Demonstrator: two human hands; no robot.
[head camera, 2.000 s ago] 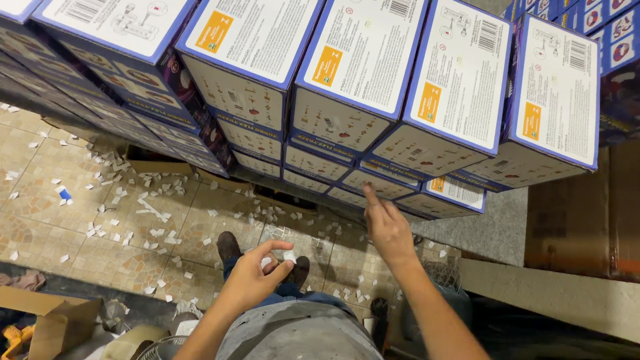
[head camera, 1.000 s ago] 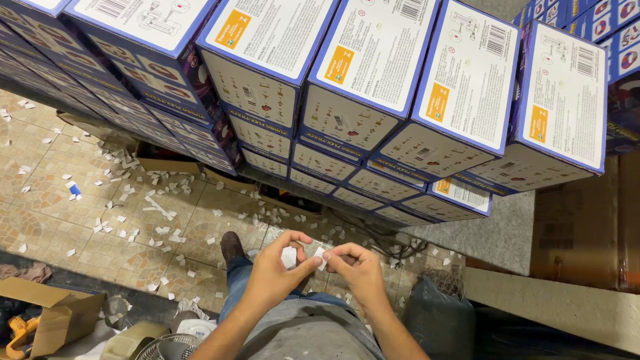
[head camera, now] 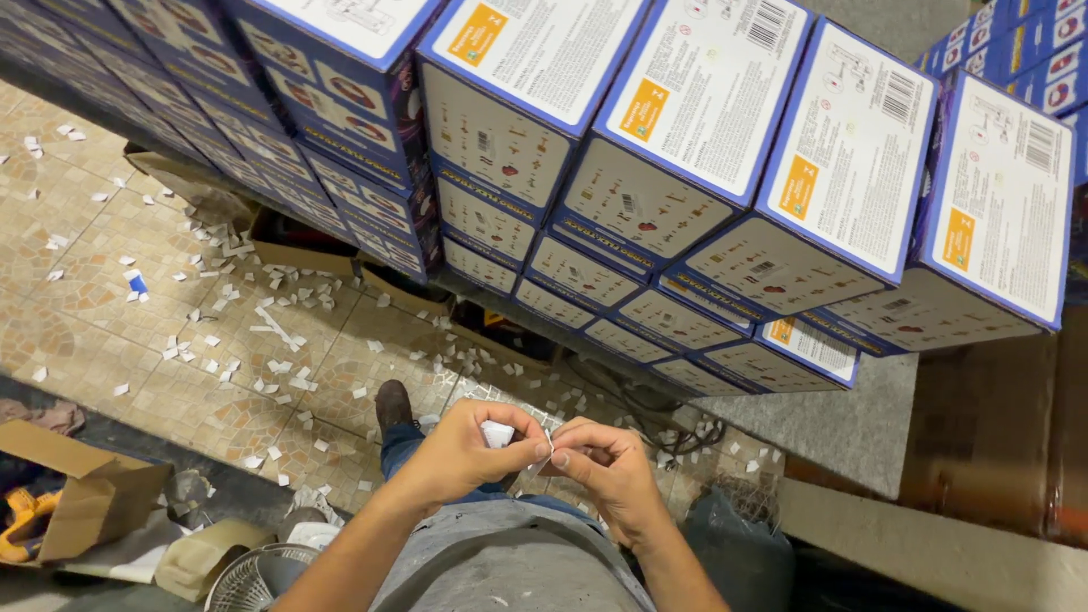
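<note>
My left hand [head camera: 478, 453] is closed around a small wad of white paper labels [head camera: 496, 433]. Between its thumb and forefinger it pinches one thin white piece [head camera: 544, 455], and the fingertips of my right hand [head camera: 605, 473] grip the same piece from the other side. Both hands meet in front of my grey shirt. Beyond them stand stacked blue and white cardboard toy boxes [head camera: 680, 93] with printed panels and orange marks on top. Small stickers with barcodes show on their side faces [head camera: 495, 140].
White paper scraps [head camera: 297, 293] litter the tiled floor [head camera: 187, 340]. Open cartons [head camera: 297, 246] lie under the boxes' shelf. At lower left are a cardboard box [head camera: 102, 501] and a fan [head camera: 259, 578]; a dark plastic bag [head camera: 735, 544] is at lower right, beside a pale ledge [head camera: 918, 535].
My right hand was at the side of a lower box two seconds ago, then came back to my left hand. Over the last second both hands have stayed together at the paper.
</note>
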